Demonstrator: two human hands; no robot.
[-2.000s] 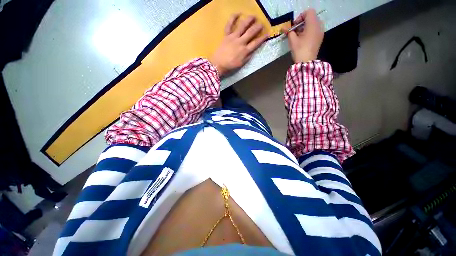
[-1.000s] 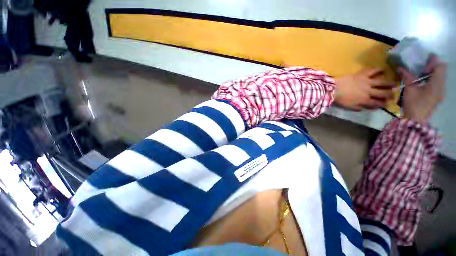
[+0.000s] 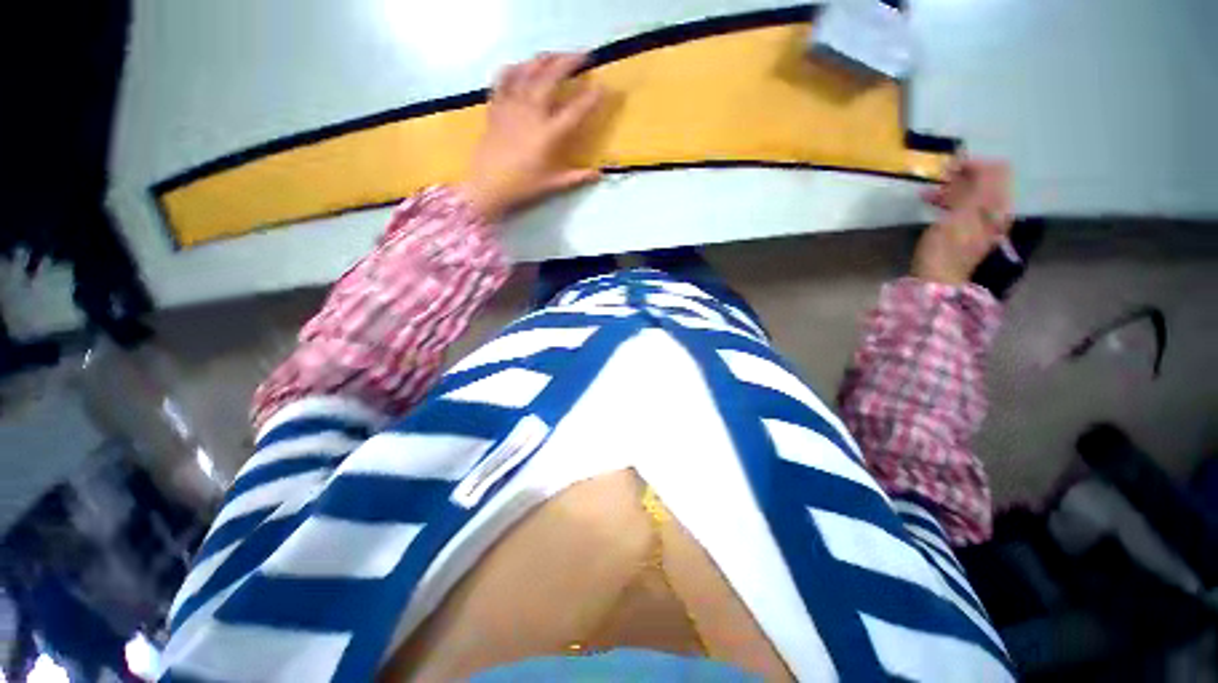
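Observation:
A long yellow pattern template lies flat on a black cut piece, which shows as a dark border round it. A grey-white pattern weight sits on the template's wide right end. My left hand rests on the template left of its middle, fingers spread, holding nothing. My right hand is at the small tab at the right end, fingers bent. It is blurred; a small pale tip shows beside it, and I cannot tell whether it is the marking pen.
The white table has its front edge just in front of me. Crumpled black cloth hangs over the table at the far left. Grey floor and dark equipment lie below right.
The view has swung back. The weight now rests on the template with my right hand off it, and that hand is at the tab. My left hand has moved left along the template.

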